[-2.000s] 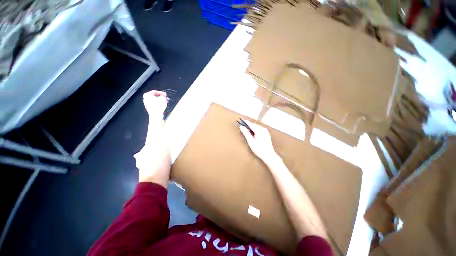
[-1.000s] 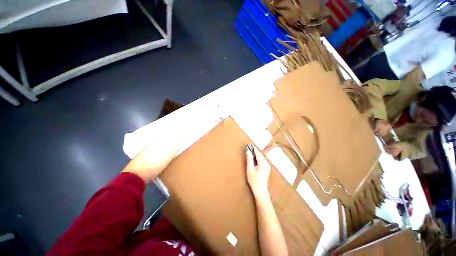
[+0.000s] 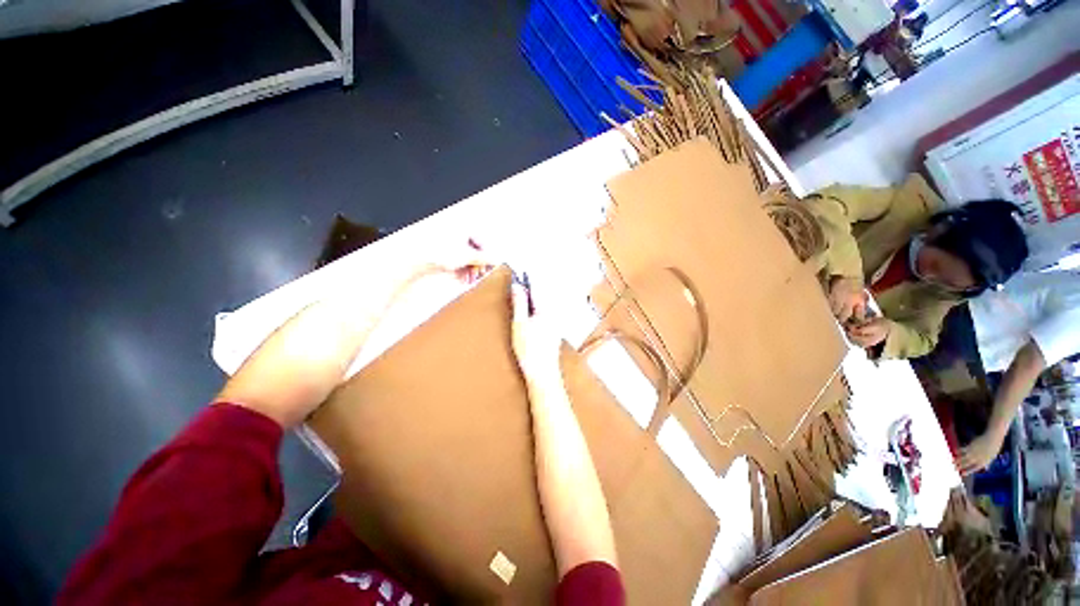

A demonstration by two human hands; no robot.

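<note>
A large tan bag panel lies flat in front of me, with a small cream sticker near its lower part. A narrow tan handle arches beyond its top edge. My right hand is closed around small dark thread snips, their tips at the panel's upper left corner. My left hand is at the same corner, its fingertips close to the snips. It is overexposed against the white table, so its grip and any thread are unclear.
Stacked tan panels with fanned straps lie beyond on the white table. More panels are at lower right. A blue crate stands beyond the table. A person works across it. A metal frame is at upper left.
My left hand has come from above the floor beside the table to the panel's upper left corner. My right hand has moved the snips from near the handle to that corner. The view has turned.
</note>
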